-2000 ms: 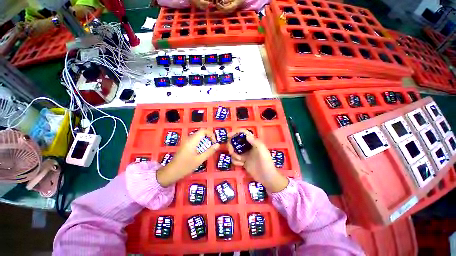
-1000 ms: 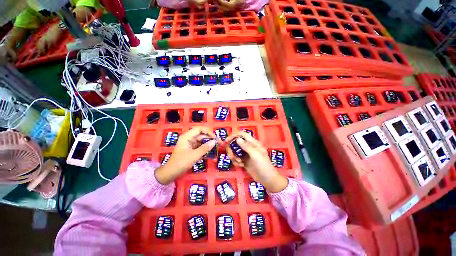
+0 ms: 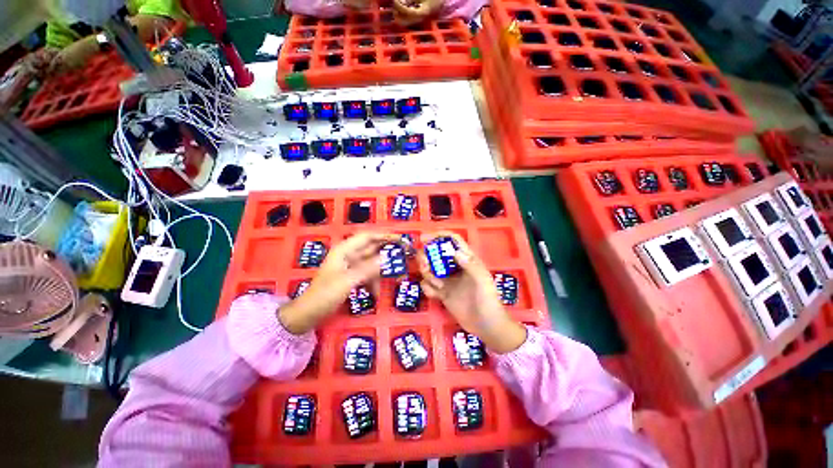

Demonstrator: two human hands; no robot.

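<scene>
A large orange-red compartment tray (image 3: 384, 441) lies in front of me with small square watch units in many pockets. Most show lit white and coloured icons; several in the back row are dark. My left hand (image 3: 340, 274) holds a lit watch unit (image 3: 393, 260) above the tray's middle. My right hand (image 3: 466, 291) holds another watch unit (image 3: 441, 258), its screen lit blue-white and facing up. The two units are side by side, close together. The fingers hide parts of the pockets below.
A white test board (image 3: 365, 171) with two rows of lit watches stands behind the tray. Stacked orange-red trays (image 3: 610, 122) are at back right, white-framed units (image 3: 679, 255) at right. A pen (image 3: 545, 254), cabled white box (image 3: 152, 274), cable tangle and pink fan (image 3: 36, 285) lie around.
The unit in my right hand has gone from dark to brightly lit and turned face up. The unit in my left hand has tilted so that its lit screen shows. Both hands stay over the tray.
</scene>
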